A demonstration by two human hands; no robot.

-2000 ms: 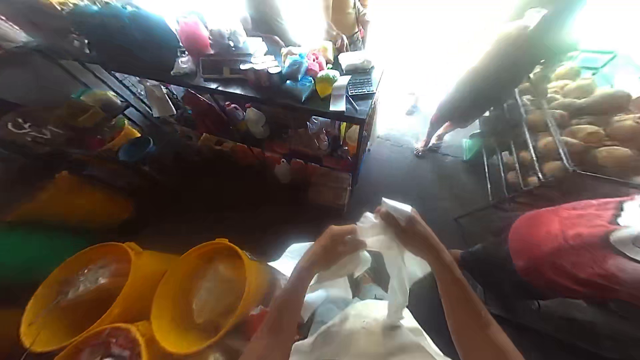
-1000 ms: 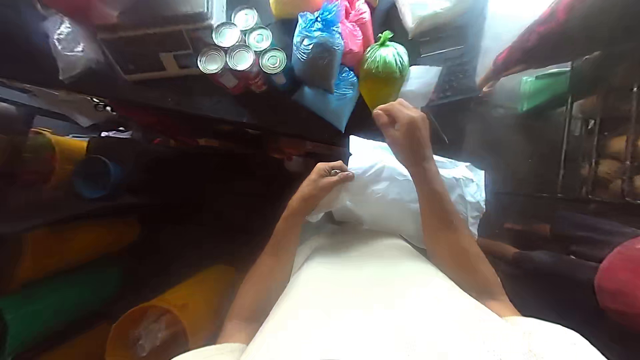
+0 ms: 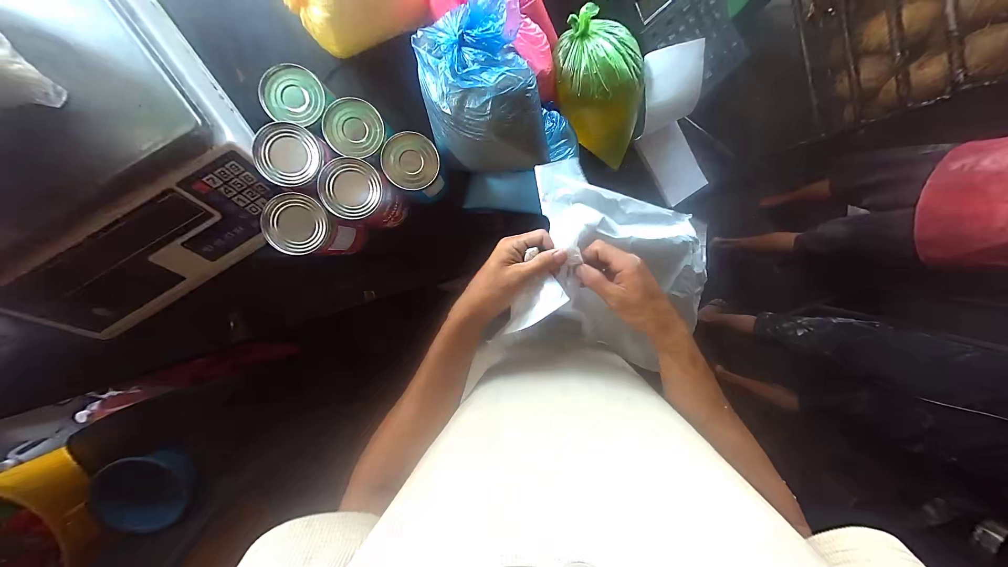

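A filled white plastic bag [image 3: 638, 228] lies against my body at the dark table's edge, its neck bunched between my two hands. My left hand [image 3: 516, 272] pinches the gathered plastic, with a loose flap hanging below its fingers. Close beside it, my right hand [image 3: 626, 287] grips the other side of the same gathered part with thumb and fingers. Just beyond the bag stand a knotted blue plastic bag [image 3: 480, 94] and a knotted green bag [image 3: 600, 79] with yellowish contents.
Several metal cans [image 3: 350, 187] stand left of the blue bag, beside a digital scale [image 3: 150, 236]. A yellow bag [image 3: 362, 24] and curled white paper [image 3: 673, 87] lie further back. A blue bucket [image 3: 142, 492] is at lower left. People's legs and a red garment [image 3: 965, 205] show at right.
The view has moved in over the table. My right hand, raised above the bag a second ago, has come down beside my left hand at the bunched plastic.
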